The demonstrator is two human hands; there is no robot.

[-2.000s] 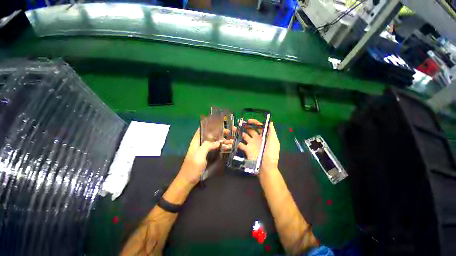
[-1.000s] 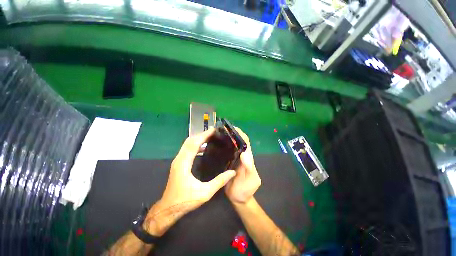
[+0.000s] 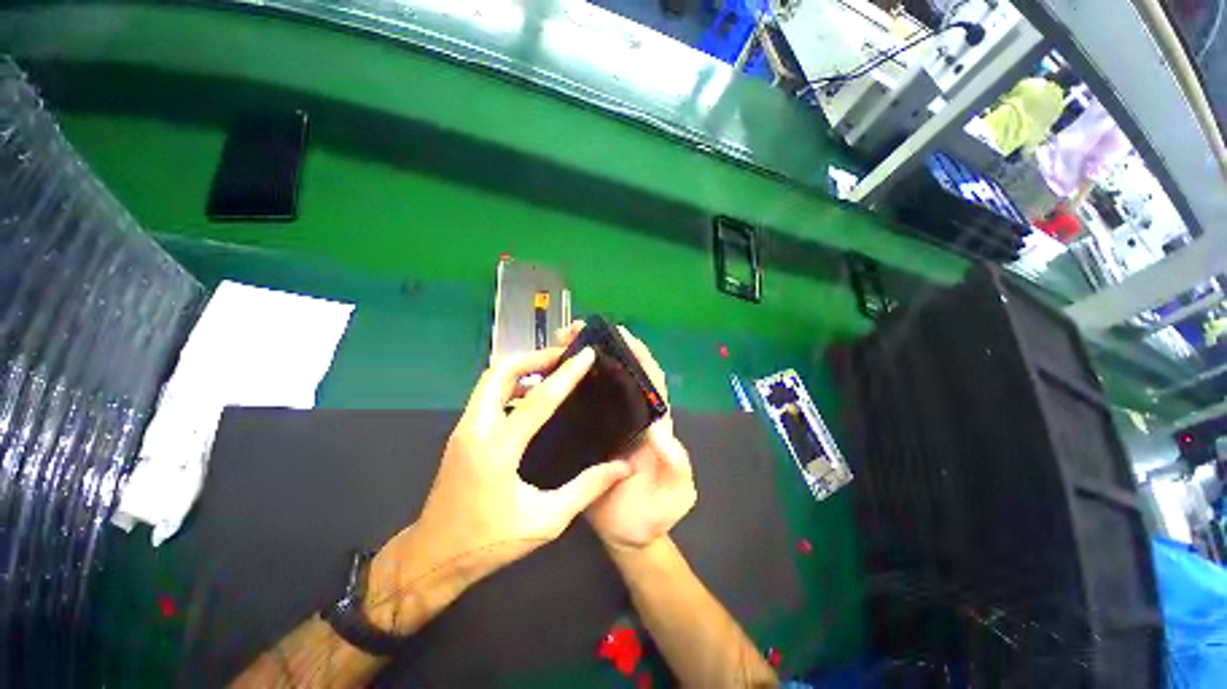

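A glossy black phone-sized slab [image 3: 587,420], looking like a screen set in a black frame, is held tilted between both hands above the black mat. My left hand [image 3: 501,464] grips its left side, fingers over the top edge and thumb at the lower edge. My right hand [image 3: 651,478] holds it from the right and below; part of that hand is hidden behind the slab. A silver-backed display module [image 3: 518,312] with an orange and black strip lies just beyond my left fingers, its lower end hidden by them.
Black mat [image 3: 310,512], crumpled white paper [image 3: 242,370] and clear ribbed trays [image 3: 67,323] at left. A black slab [image 3: 258,168] and black frame [image 3: 737,259] lie on green. Silver chassis [image 3: 803,433] and light-blue stick [image 3: 741,393] lie near the black crate [image 3: 1002,485].
The separate panel and open frame from two seconds ago now show as one slab in both hands. The silver-backed module lies on the bench. The view has shifted, so bench items sit differently.
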